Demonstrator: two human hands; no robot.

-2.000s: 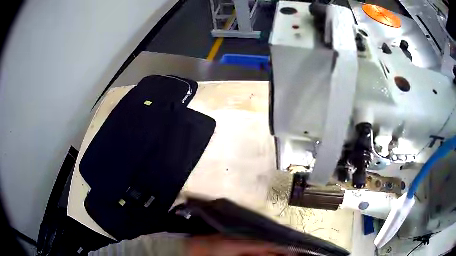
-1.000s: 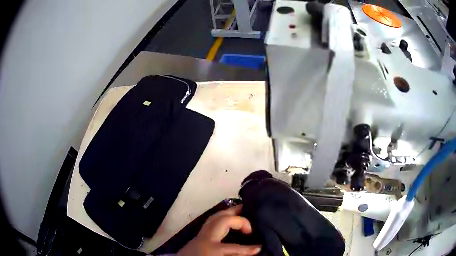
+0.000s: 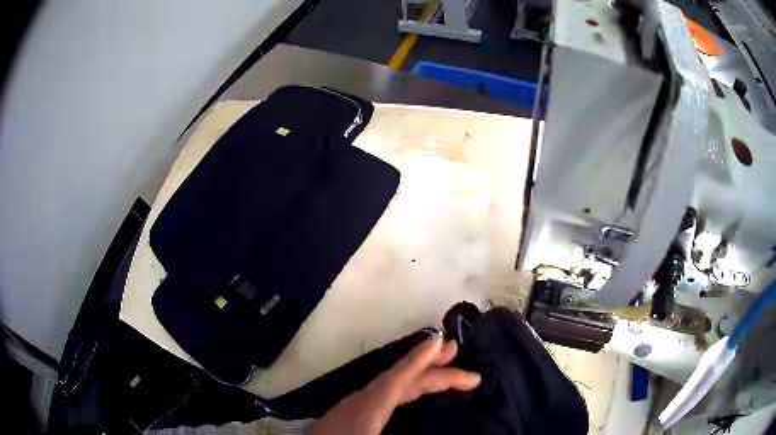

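Note:
The dark fabric workpiece (image 3: 519,374) is bunched at the bottom centre, left of and below the needle area, with a thin pale edge line on its right side. My left hand (image 3: 404,382) reaches in from the lower left and grips the fabric between its fingers. Part of the fabric trails left of the hand along the table's front edge. My right hand is not in view. Flat dark panels (image 3: 272,204) with small yellow labels lie stacked on the table at the left.
The white sewing machine head (image 3: 596,144) stands at the right, with a ridged metal block (image 3: 570,327) below it. A blue hose with a white tip (image 3: 698,382) is at the lower right. More dark pieces (image 3: 111,374) hang at the lower left. A pale wall (image 3: 77,170) bounds the left.
The view has shifted, so the table and machine sit differently in the picture. The workpiece, blurred and low at first, was brought up beside the metal block and is now bunched with its rounded end upward.

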